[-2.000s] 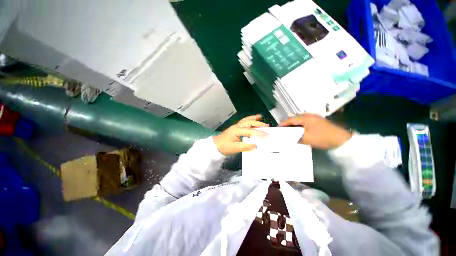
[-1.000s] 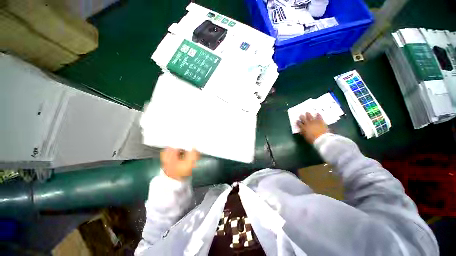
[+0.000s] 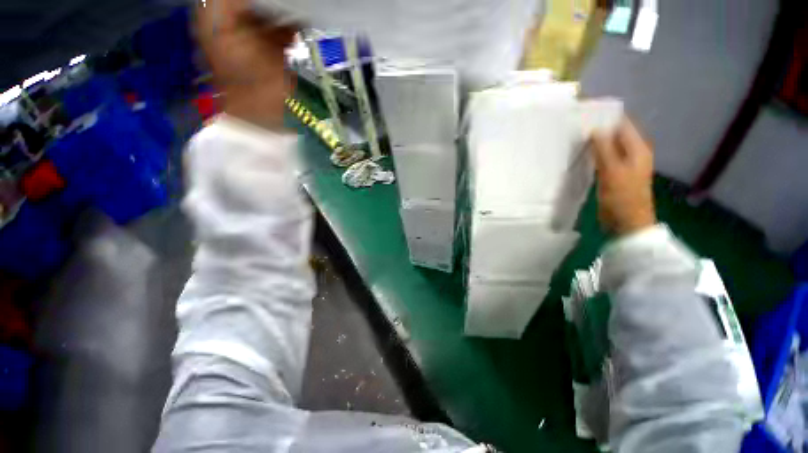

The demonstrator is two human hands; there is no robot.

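Note:
My left hand (image 3: 248, 66) is blurred and raised at the top left, gripping a large white carton (image 3: 425, 31). The carton is blurred and cut off by the top edge, so its fold state is unclear. My right hand (image 3: 625, 177) pinches a small white paper insert (image 3: 604, 112) beside the upper right of the standing white boxes. Folded white boxes stand in two rows, a narrower one (image 3: 430, 168) and a wider one (image 3: 523, 177), on the green bench (image 3: 390, 265).
Stacked printed carton blanks (image 3: 589, 349) lie partly behind my right sleeve. A blue bin (image 3: 771, 363) is at the right edge. Crumpled whitish pieces (image 3: 368, 174) lie on the bench beyond. Blue bins (image 3: 124, 150) are at far left. A yellow-brown carton (image 3: 560, 40) stands behind the boxes.
The view has swung left along the bench. My left hand has risen with the white carton. My right hand has left the insert pile and now holds an insert near the box rows.

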